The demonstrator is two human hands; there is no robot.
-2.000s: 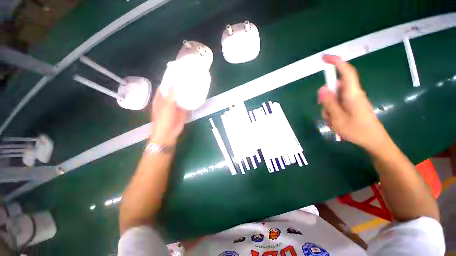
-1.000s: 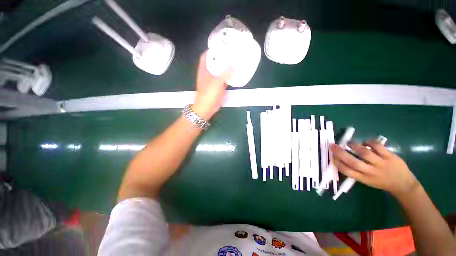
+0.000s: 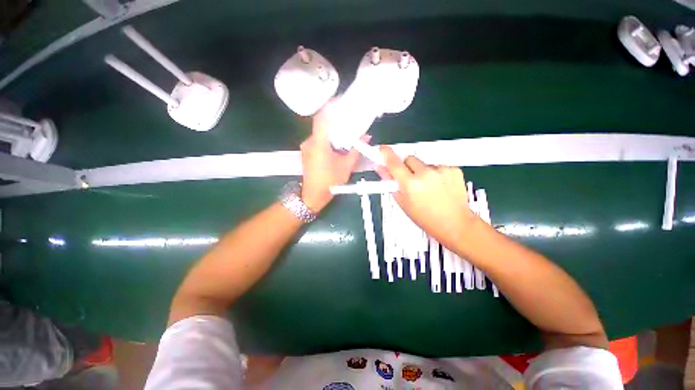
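Observation:
My left hand [image 3: 321,164], with a metal watch, holds a glossy white device housing [image 3: 349,118] just over the rail. My right hand [image 3: 428,192] holds two white antennas. One antenna [image 3: 369,151] points at the near end of the held housing; glare hides whether it is seated on a peg. The other antenna [image 3: 358,188] sticks out leftward below it. A row of loose white antennas [image 3: 408,240] lies on the green worktop, partly under my right hand and forearm. Two housings with short pegs, one at left [image 3: 305,85] and one at right [image 3: 398,80], sit on the belt.
A pale conveyor rail [image 3: 198,168] crosses between belt and worktop. A unit with two long sticks [image 3: 200,101] lies on the belt at left, more units [image 3: 44,142] at far left. Housings [image 3: 638,41] are at far right. One antenna [image 3: 670,193] lies near the right rail. A person's sleeve [image 3: 30,343] shows lower left.
My right hand has moved left from the antenna row to the held housing, bringing two antennas. My left hand has drawn the housing nearer, uncovering another housing on the belt.

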